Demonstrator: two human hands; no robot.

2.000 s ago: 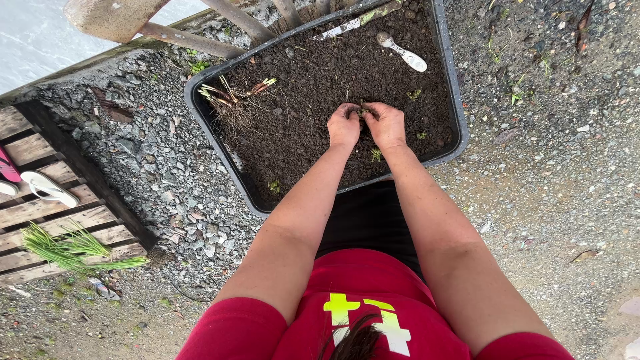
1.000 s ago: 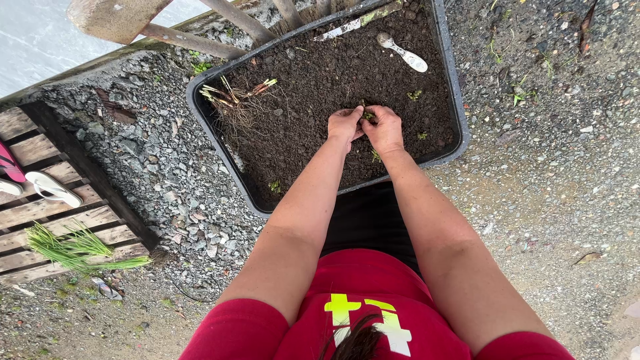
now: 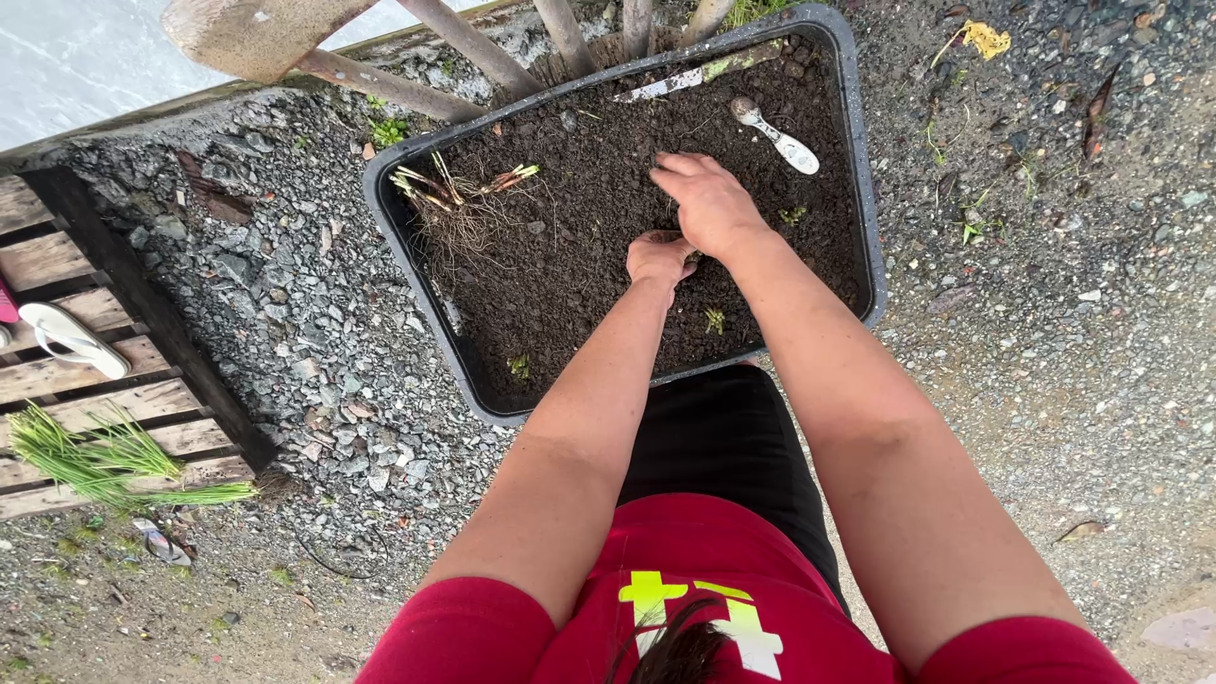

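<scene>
My left hand (image 3: 660, 256) is low over the dark soil (image 3: 589, 218) in a dark plastic tub (image 3: 876, 190), its fingers near a small green sprout that they mostly hide. Whether it grips the sprout is unclear. Just above and to the right, my right hand (image 3: 708, 199) is palm down over the soil, fingers apart and nothing seen in them. Rooted cut stalks (image 3: 456, 195) lie at the tub's left. A soil-crusted knife (image 3: 698, 76) rests along the far side, with a white spoon (image 3: 784, 142) nearer the right. Small green tufts (image 3: 714, 320) stand in the soil around my hands.
Wooden poles (image 3: 484, 47) lean beyond the tub's far rim. On the left, a wooden pallet (image 3: 142, 404) bears a white flip-flop (image 3: 71, 339) and cut green leaves (image 3: 95, 456). Gravel (image 3: 351, 351) surrounds the tub.
My hands were together over the soil with fingertips meeting; my right hand has moved up and its fingers have spread. My left hand stays low by the soil.
</scene>
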